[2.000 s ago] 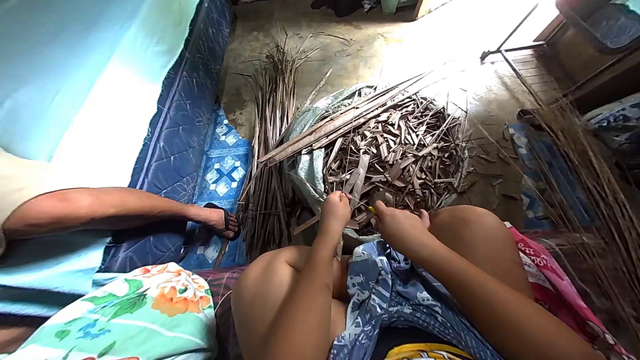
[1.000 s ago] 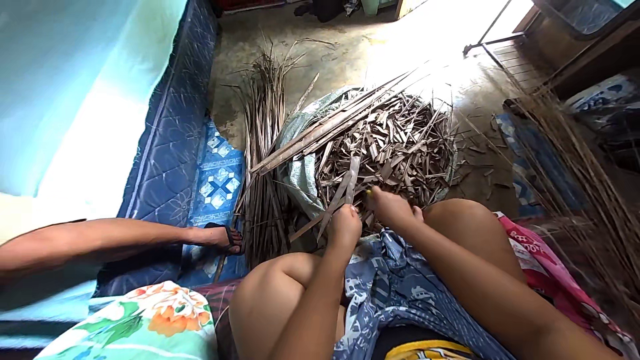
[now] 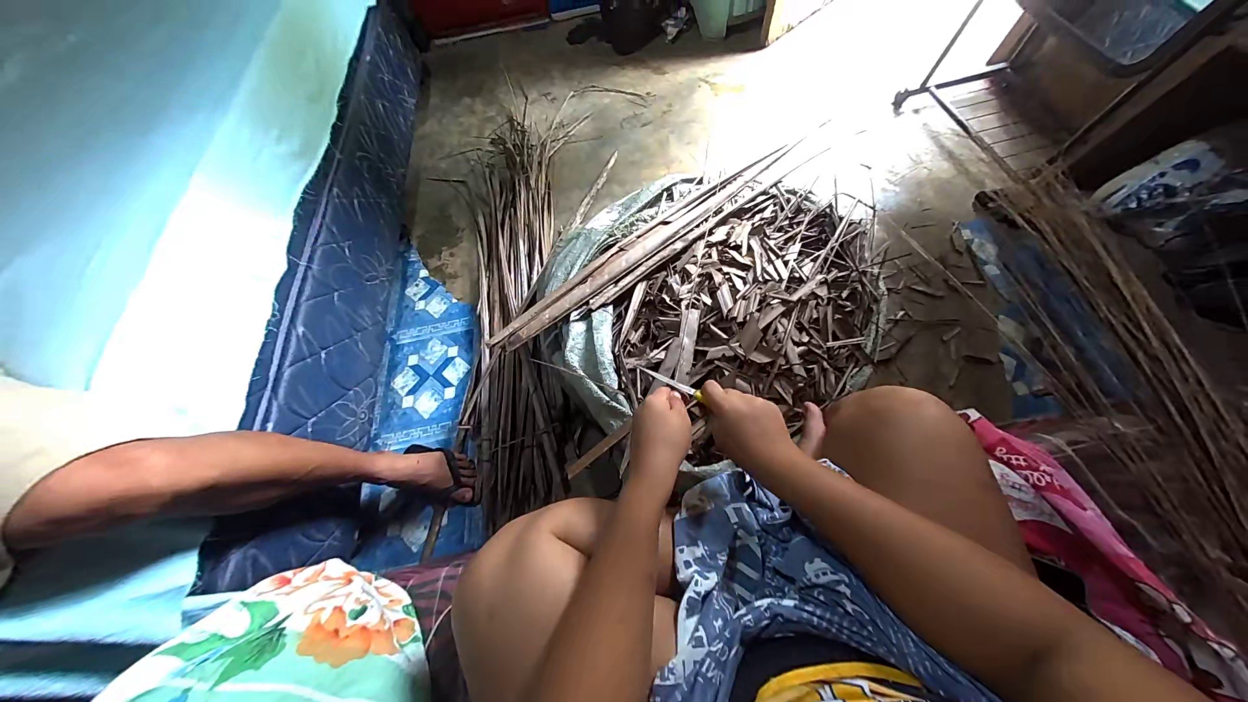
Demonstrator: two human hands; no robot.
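My right hand (image 3: 746, 421) is closed on the yellow handle of a small knife (image 3: 671, 381), whose thin blade points up and left. Close beside it, my left hand (image 3: 661, 429) grips a dry palm leaf strip (image 3: 688, 336) that stands up over the sack. Both hands are above the near rim of a woven plastic sack (image 3: 589, 366), which is full of cut leaf pieces (image 3: 770, 283). Several long leaf strips (image 3: 634, 258) lie slantwise across the sack's left side. A bundle of long dry leaves (image 3: 512, 292) lies on the floor to its left.
At the left, another person's leg and sandalled foot (image 3: 429, 473) rest near the bundle, beside a blue mattress (image 3: 322, 263). Thin dry stalks (image 3: 1121, 312) stand at the right. Loose scraps (image 3: 926, 302) lie on the floor. A metal frame (image 3: 951, 88) stands at the upper right.
The knife blade now shows across the strip at my left hand; one second ago my hands were slightly farther apart. The other person's foot stays beside the bundle.
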